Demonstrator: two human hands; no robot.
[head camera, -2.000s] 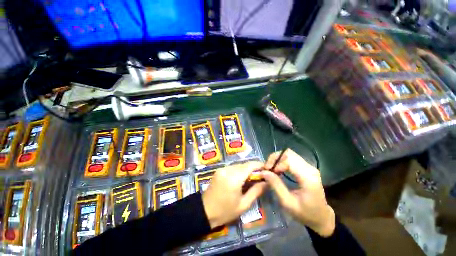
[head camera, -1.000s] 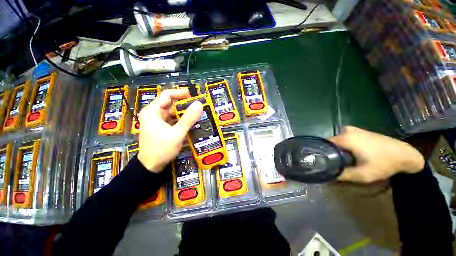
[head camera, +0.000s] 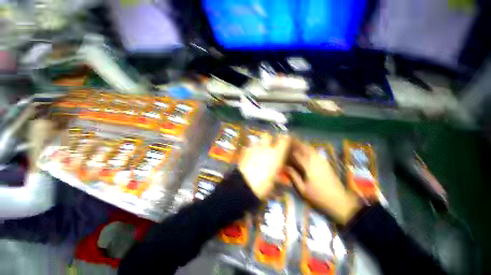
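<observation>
The frame is blurred. A clear blister tray (head camera: 388, 161) of orange-rimmed meters lies in front of me. My left hand (head camera: 264, 165) and my right hand (head camera: 322, 185) meet over the middle of its back row, fingertips close together or touching. A bit of orange shows between them; whether they hold a meter or its cable cannot be told. A meter (head camera: 362, 171) lies in the back row at right, others (head camera: 272, 236) in the front row. A dark, elongated object, likely the barcode scanner (head camera: 428, 180), lies on the green mat right of the tray.
Stacked filled trays (head camera: 188, 153) stand close at left. Pale cylindrical objects (head camera: 262, 111) lie behind the tray, below the blue monitor (head camera: 285, 24). A red item (head camera: 97, 244) and dark cloth are at lower left.
The view has swung left. My right hand has let go of the scanner and moved in beside my left hand. The meter held up in my left hand is no longer clearly visible.
</observation>
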